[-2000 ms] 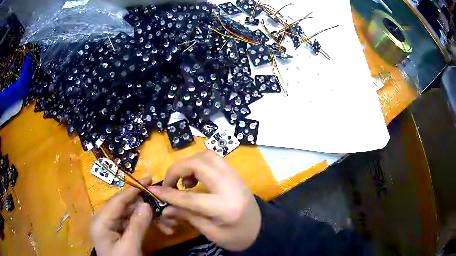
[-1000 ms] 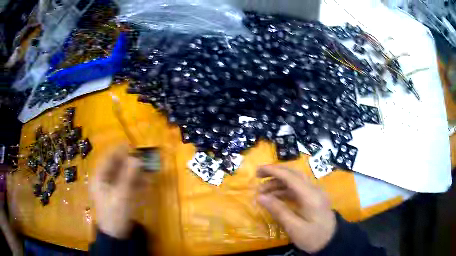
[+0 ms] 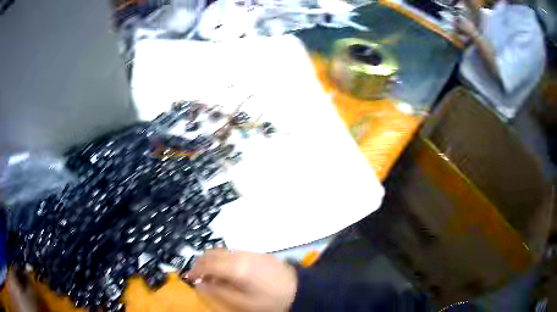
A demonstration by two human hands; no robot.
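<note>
The picture is blurred by motion. A large heap of black LED boards [image 3: 122, 213] lies at the left and centre, partly on a white sheet [image 3: 293, 183]. My right hand [image 3: 244, 279] is at the heap's near edge, its fingertips at a dark board; whether it grips the board is unclear. My left hand [image 3: 22, 294] is a small blurred patch at the bottom left corner, cut off by the edge; what it holds cannot be seen. Small wired boards [image 3: 235, 125] lie on the sheet behind the heap.
A yellow-green tape roll [image 3: 365, 64] stands at the back right on the orange tabletop. Brown cardboard boxes [image 3: 495, 146] are at the right. A grey divider panel [image 3: 61, 67] is at the back left, with a clear plastic bag [image 3: 36, 177] below it. White parts are piled behind.
The view has swung right, so the blue bin is almost out of the picture. My hands have parted from the wired piece they worked on together. My right hand has moved to the heap's edge.
</note>
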